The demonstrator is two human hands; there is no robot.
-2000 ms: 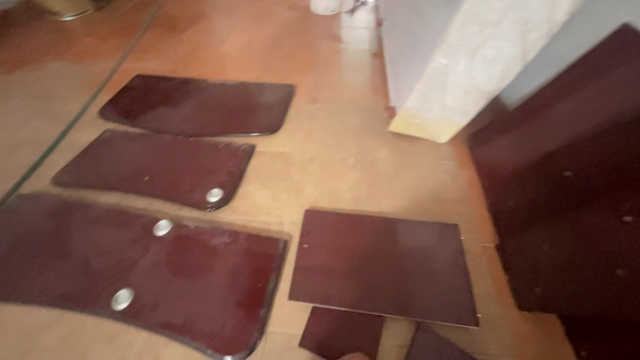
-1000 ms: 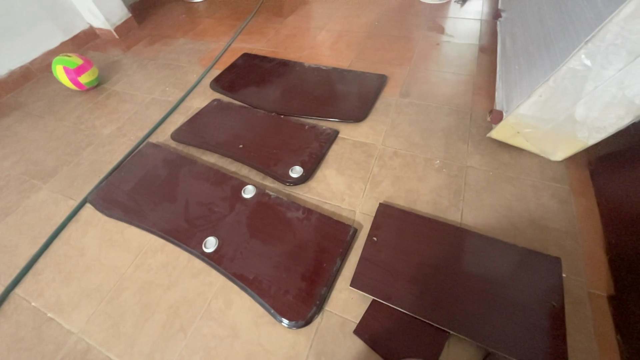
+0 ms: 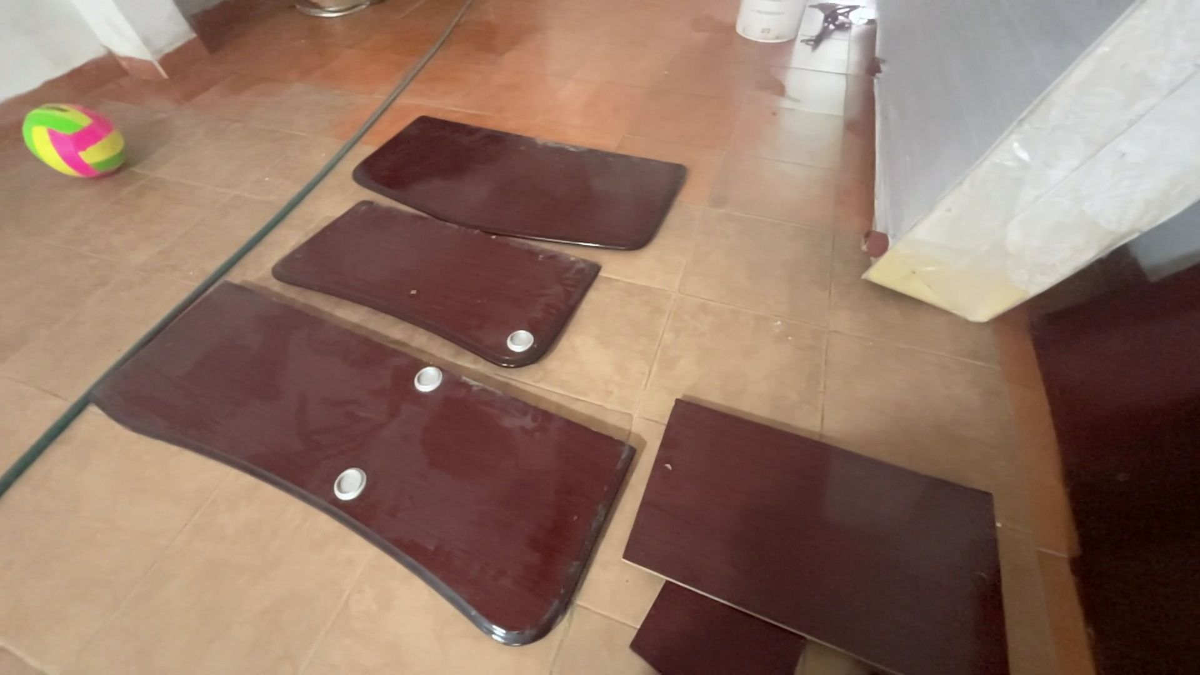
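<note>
Neither of my hands is in view. Three glossy dark-red wooden panels with rounded corners lie on the tiled floor: a large panel (image 3: pixel 375 441) with two silver ring grommets, a middle panel (image 3: pixel 431 272) with one grommet near its right corner, and a farther panel (image 3: pixel 525 183). At the lower right a flat rectangular panel (image 3: pixel 825 534) rests partly over a smaller dark-red board (image 3: pixel 717 633), which the frame's bottom edge cuts off.
A green hose (image 3: pixel 253 239) runs diagonally along the left. A colourful ball (image 3: pixel 73 141) lies by the wall. A white bucket (image 3: pixel 769 19) stands at the back. A pale slab-like piece (image 3: pixel 1041 178) and a dark-red panel (image 3: pixel 1134 450) are at the right.
The view has shifted between frames, bringing the ball into sight since two seconds ago. The panels lie in the same arrangement.
</note>
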